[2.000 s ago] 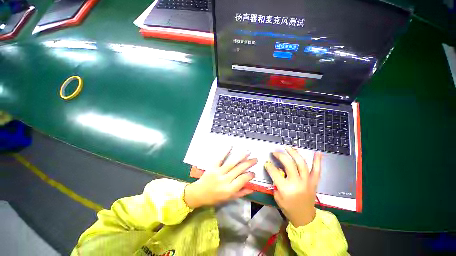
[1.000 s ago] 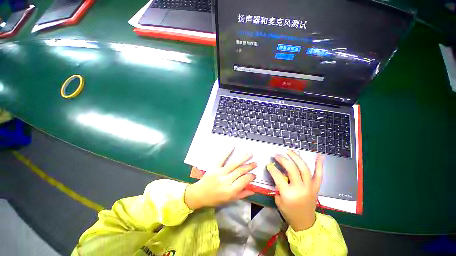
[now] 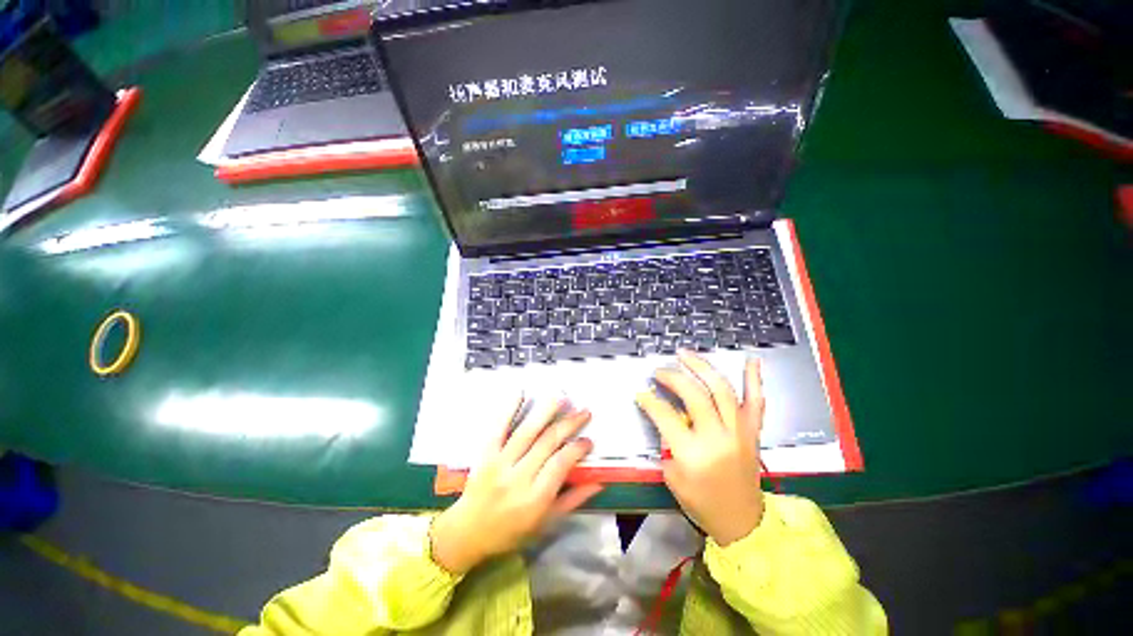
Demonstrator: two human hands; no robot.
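Note:
An open laptop [image 3: 801, 404] lies on a white sheet [image 3: 435, 410] over a red pad [image 3: 845, 422]. Its dark screen [image 3: 522, 149] shows a Chinese title, blue buttons, a long white bar and a red button. My left hand [image 3: 512, 485] rests on the left palm rest, fingers spread. My right hand [image 3: 711, 454] lies over the touchpad area and right palm rest, fingers apart. A thin red wire [image 3: 671, 590] hangs at my lap, and red shows beside my right hand. Whether the right fingers pinch the wire is hidden.
More laptops on red pads stand at the back left [image 3: 304, 118], far left [image 3: 56, 149] and far right [image 3: 1069, 62]. A yellow tape ring [image 3: 114, 343] lies on the green bench [image 3: 273, 311] at left. The bench's front edge curves before me.
The view has shifted and turned, so the laptop appears further left and the tape ring lower. More of the neighbouring laptops shows. Both hands keep nearly the same places on the laptop.

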